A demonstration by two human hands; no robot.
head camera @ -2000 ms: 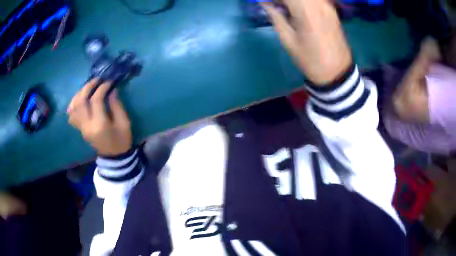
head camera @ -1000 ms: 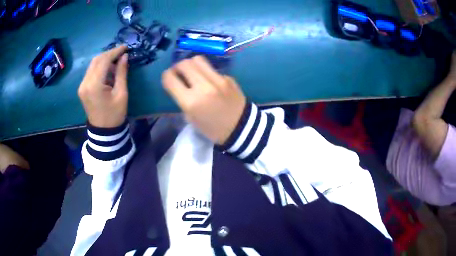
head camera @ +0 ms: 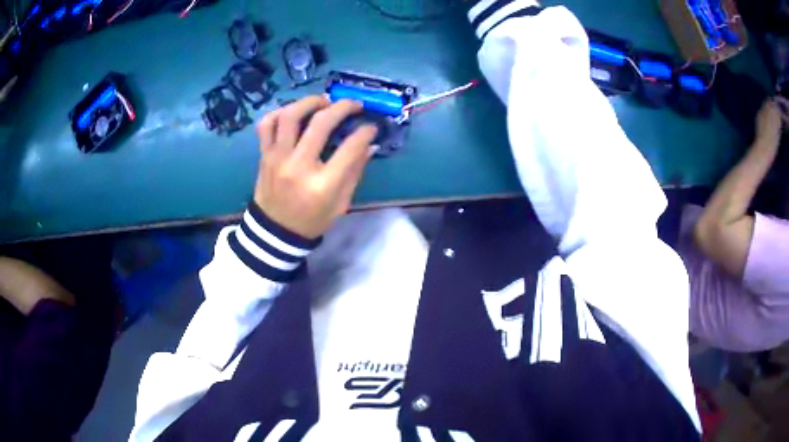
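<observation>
A black housing (head camera: pixel 394 138) lies on the green bench in front of me. A bright blue battery cell (head camera: pixel 368 98) lies along its far side, and a white and red lead (head camera: pixel 443 92) sticks out to the right. My left hand (head camera: pixel 313 164) is on the housing's left and near part, fingers bent over it; the fingers hide what lies under them. My right hand is out of the picture past the top edge; only its striped cuff and white sleeve (head camera: pixel 554 95) show.
Several loose black inserts (head camera: pixel 251 81) lie left of the housing. Another unit with a blue cell (head camera: pixel 102 114) lies at far left. More units (head camera: pixel 655 69) stand at the right, by a cardboard battery box (head camera: pixel 734 39). People's arms (head camera: pixel 746 194) show at both sides. A black cable curves at the top.
My left hand has moved right from the loose inserts onto the housing. My right hand has left the housing and reached up out of the picture. The inserts now lie more spread out.
</observation>
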